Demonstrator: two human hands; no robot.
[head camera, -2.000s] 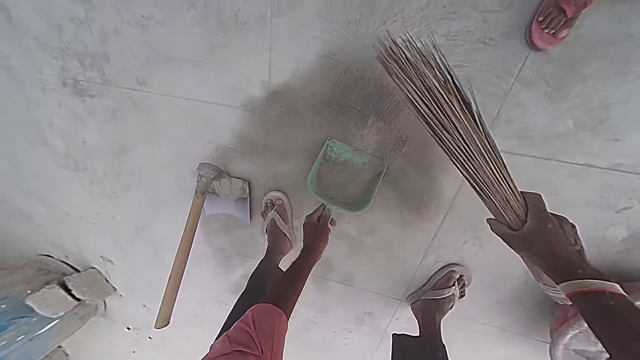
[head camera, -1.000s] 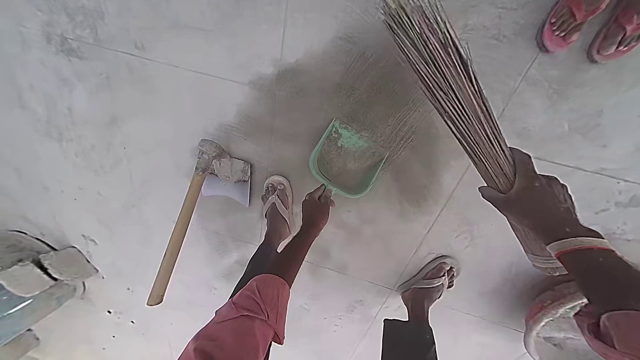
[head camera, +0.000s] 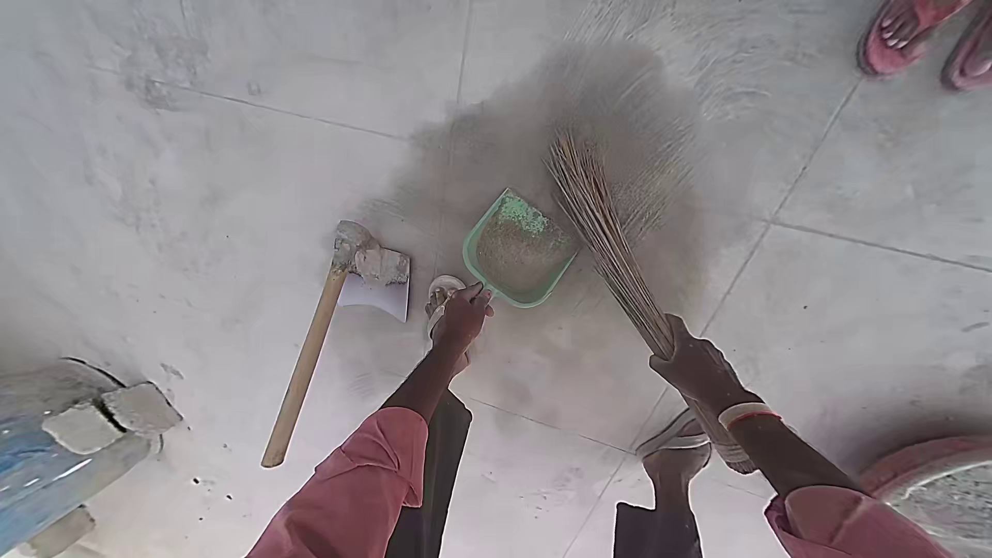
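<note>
My left hand (head camera: 463, 314) grips the short handle of a green plastic dustpan (head camera: 527, 248), which lies on the floor with grey-brown dust in it. A bundle of thin stiff sticks, a stick broom (head camera: 608, 240), is held by my right hand (head camera: 697, 368) near its bound lower end. The broom's tips are just right of the pan, over a patch of dust (head camera: 612, 93) spread on the floor. Left of my left hand lies a hoe (head camera: 310, 356) with a wooden handle and a mortar-caked head.
Broken blocks (head camera: 139, 408) rest on a bluish sheet-like thing (head camera: 54, 473) at the lower left. A round basin (head camera: 930, 473) of grey material stands at the lower right. Another person's feet in pink sandals (head camera: 899, 39) are at the upper right. My own sandalled feet (head camera: 674, 446) flank the work.
The broom in my right hand has come down and left, its tips now close beside the dustpan. My left hand keeps hold of the dustpan. A second pink-sandalled foot has come into view since the first frame.
</note>
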